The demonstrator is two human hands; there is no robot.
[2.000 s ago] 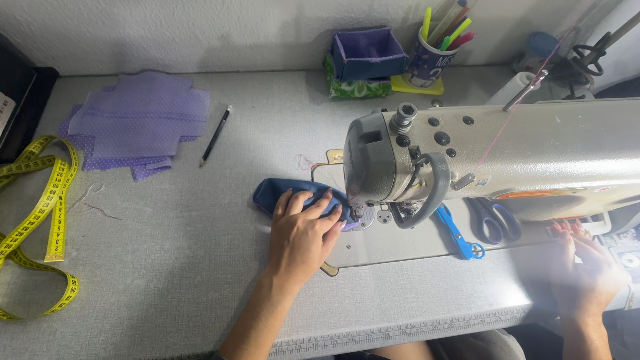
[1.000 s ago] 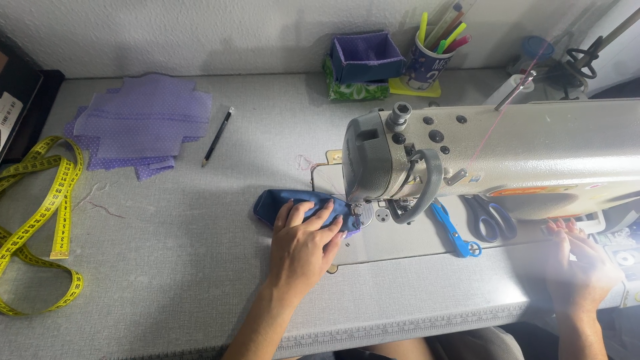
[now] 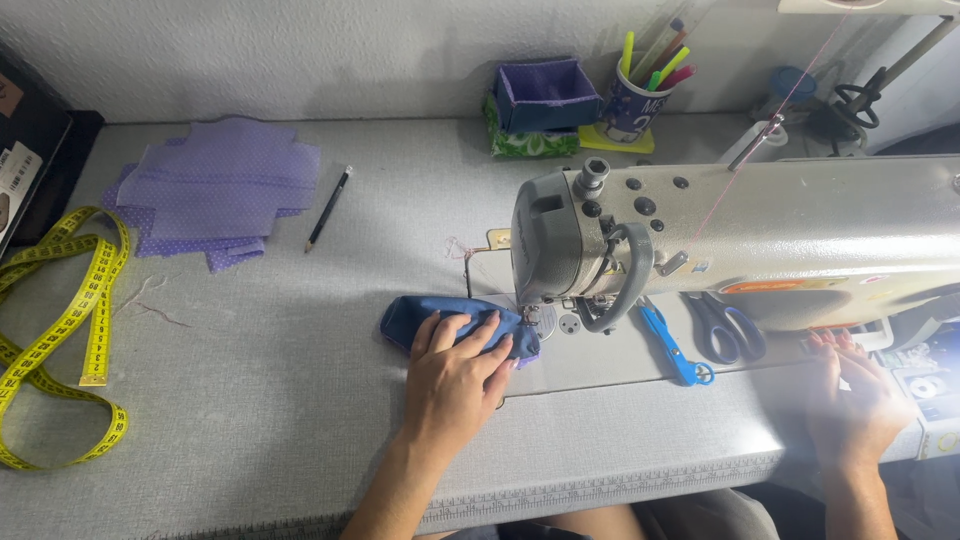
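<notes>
My left hand (image 3: 457,375) lies palm down with spread fingers on a folded piece of blue fabric (image 3: 420,311), pressing it to the bed beside the needle. A bit of purple fabric shows at its lower right edge. The presser foot (image 3: 529,315) of the grey sewing machine (image 3: 750,232) meets the right end of the blue piece. Far to the right, my right hand (image 3: 859,401) rests by the machine's base under the arm, fingers bent; whether it holds anything is hidden by glare. Pink thread runs down to the machine head.
Blue-handled snips (image 3: 675,349) and dark scissors (image 3: 724,330) lie on the machine bed. Left are purple dotted fabric pieces (image 3: 225,180), a pencil (image 3: 328,210) and a yellow tape measure (image 3: 97,300). Behind stand a fabric box (image 3: 547,105) and a cup of pens (image 3: 634,109).
</notes>
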